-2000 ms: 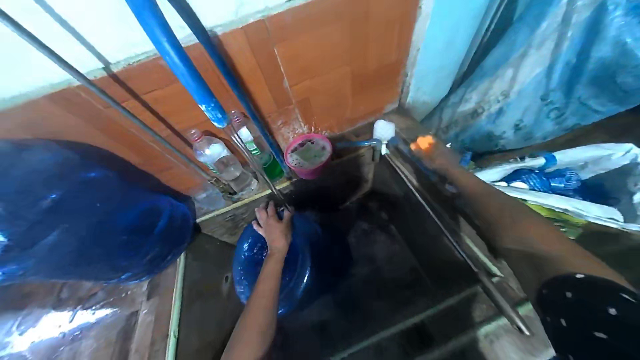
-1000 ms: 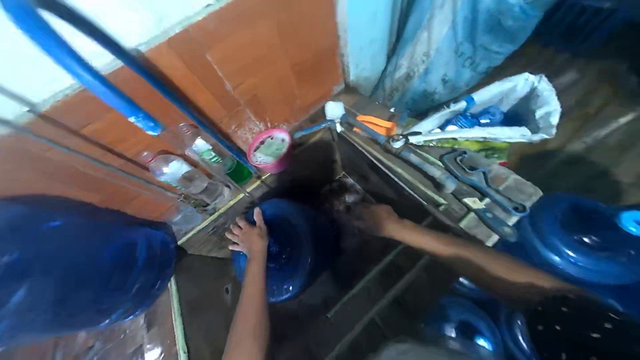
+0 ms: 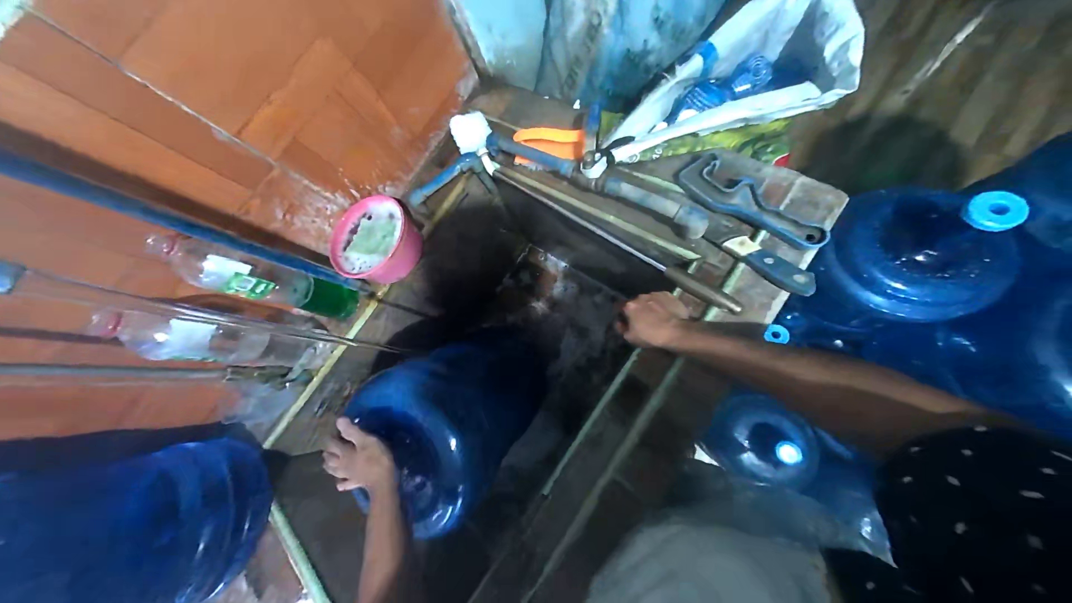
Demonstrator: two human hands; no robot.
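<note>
A large blue plastic water jug (image 3: 469, 419) lies tilted in a dark sunken basin (image 3: 586, 335), its round base toward me. My left hand (image 3: 360, 456) rests on the rim of that base, fingers curled over its edge. My right hand (image 3: 653, 320) is closed like a fist over the basin's right side, beside the end of a metal rod (image 3: 703, 289); whether it holds something small cannot be told. A pink cup (image 3: 377, 240) with foamy contents stands on the basin's far left edge. The jug's neck is hidden in shadow.
Two clear plastic bottles (image 3: 251, 280) lean by the orange tiled wall. On the right ledge lie a blue pipe with a valve (image 3: 628, 193), an orange-handled tool (image 3: 548, 142) and a knife (image 3: 779, 270). Blue jugs (image 3: 913, 251) stand at right, another (image 3: 126, 519) at left. A white sack (image 3: 837, 50) holds blue items.
My right hand has moved from beside the valve down to the basin's right side. My left hand stays on the jug, now at its left rim, and the jug lies more tilted. The view has shifted.
</note>
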